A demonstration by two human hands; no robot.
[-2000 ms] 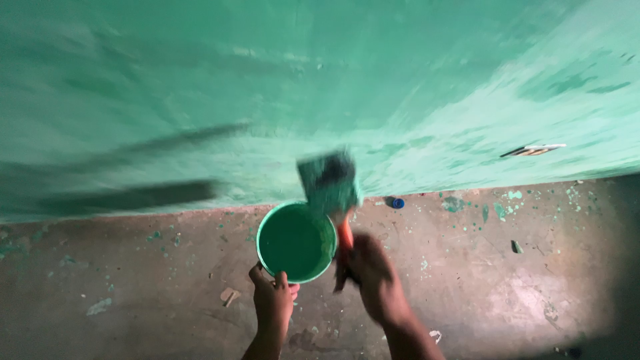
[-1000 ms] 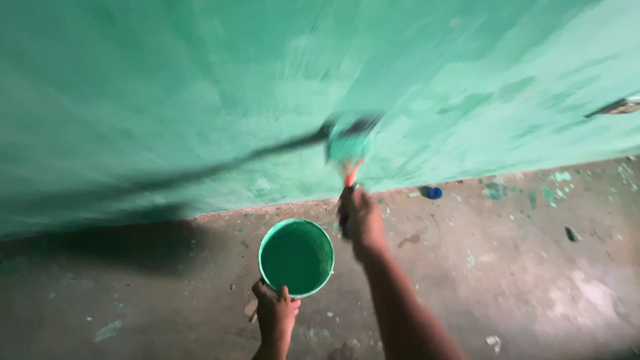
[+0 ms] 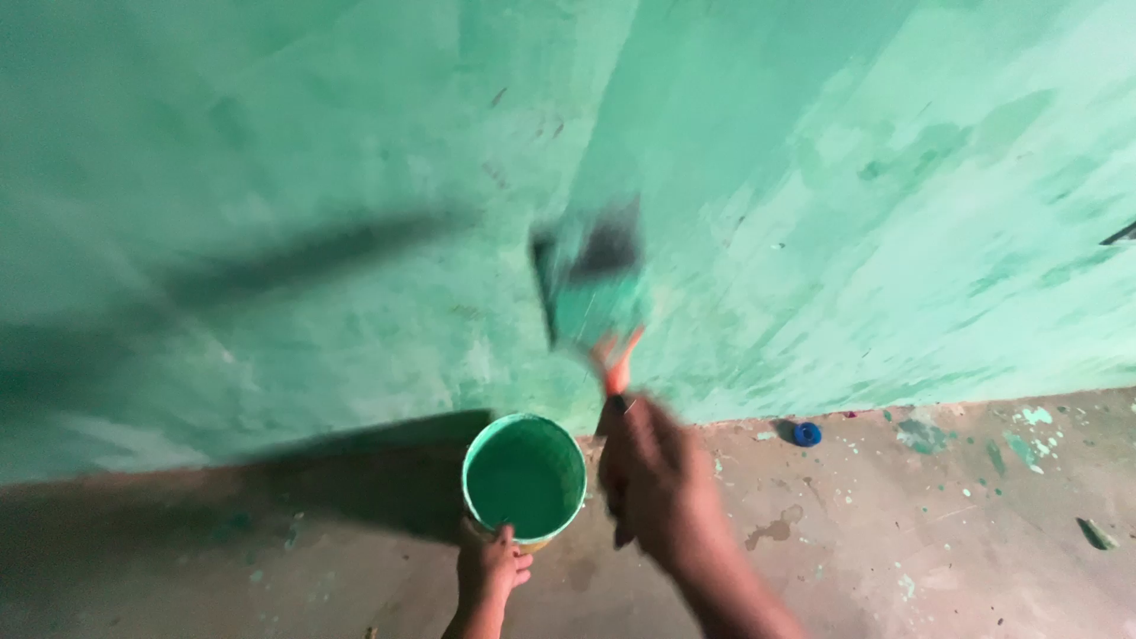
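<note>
My right hand (image 3: 657,479) grips the orange and dark handle of a wide paintbrush (image 3: 602,297), whose ferrule is coated in green paint. Its dark bristles point up toward the green wall (image 3: 355,177); motion blurs them, so I cannot tell whether they touch it. Lower down and to the left, my left hand (image 3: 493,568) holds a round bucket (image 3: 579,497) of green paint by its near rim, thumb over the edge. The bucket stays below the brush, close to the foot of the wall. Uneven light and darker green patches cover the wall.
The concrete floor (image 3: 852,550) is spattered with green paint. A blue round cap (image 3: 806,434) lies by the foot of the wall, right of my right hand. Farther right is a small dark scrap (image 3: 1097,534). A dark object (image 3: 1120,234) shows at the right edge.
Two seconds ago the brush was beside the bucket's rim; my right hand has since moved it up and away, against or near the wall. My left hand has kept hold of the bucket.
</note>
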